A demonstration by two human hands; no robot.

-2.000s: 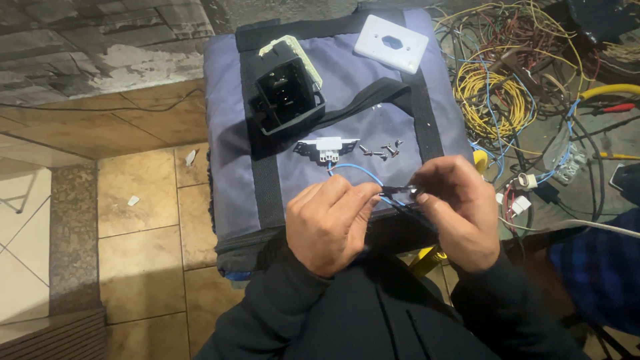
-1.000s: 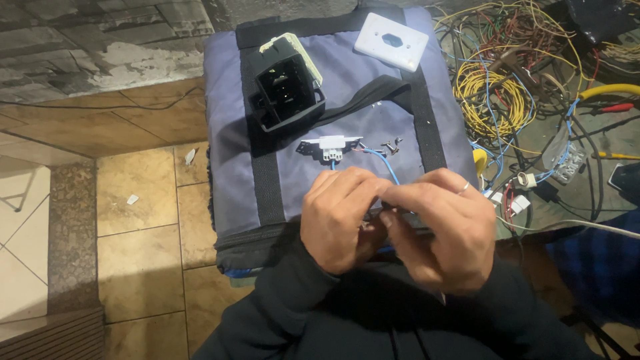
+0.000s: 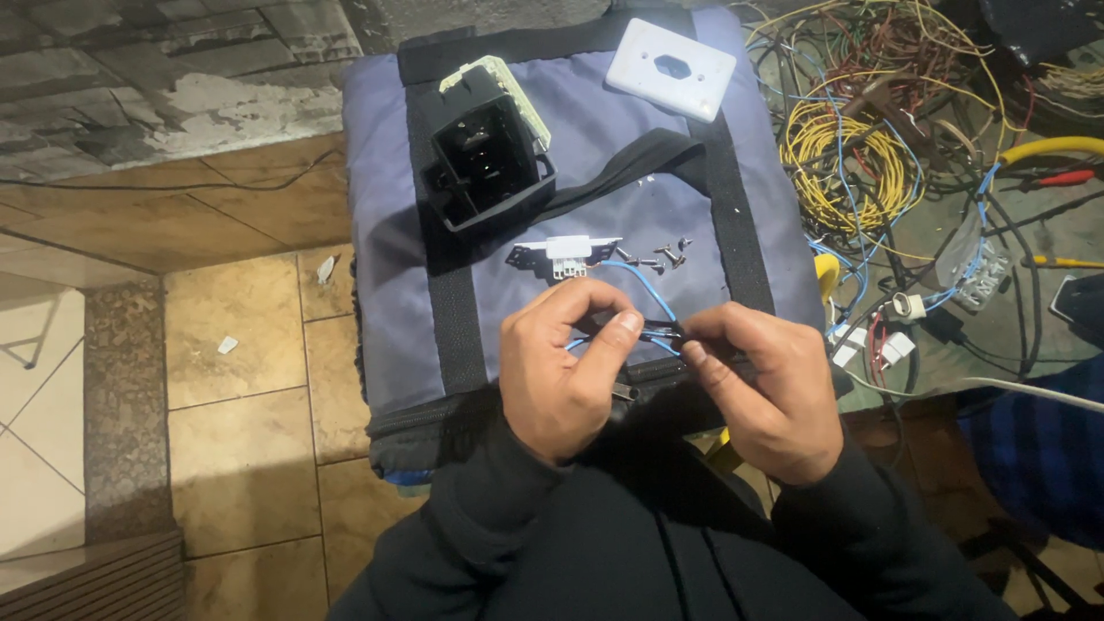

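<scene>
My left hand (image 3: 569,371) pinches dark and blue wires (image 3: 660,333) between thumb and index finger. Close beside it on the right, my right hand (image 3: 768,388) grips the same bundle; the exact joint is partly hidden by the fingers. A blue wire (image 3: 638,278) runs from the wires up to a white socket module (image 3: 569,254) with a black mounting strip, lying just above my left hand. Several loose screws (image 3: 660,257) lie to its right. Farther up are a black electrical box (image 3: 487,164) and a white outlet faceplate (image 3: 672,69) with a hexagonal opening.
The things lie on a blue-grey fabric bag (image 3: 561,86) with black straps. Right of it, coils of yellow wire (image 3: 849,164), tangled cables, white connectors (image 3: 897,349) and a red-tipped tool lie on a greenish surface. Tiled floor (image 3: 237,345) and a wall are at the left.
Both hands overlapped at the wires one second ago; now they are slightly apart, with the wires showing between the fingertips. The socket module has stayed in about the same place.
</scene>
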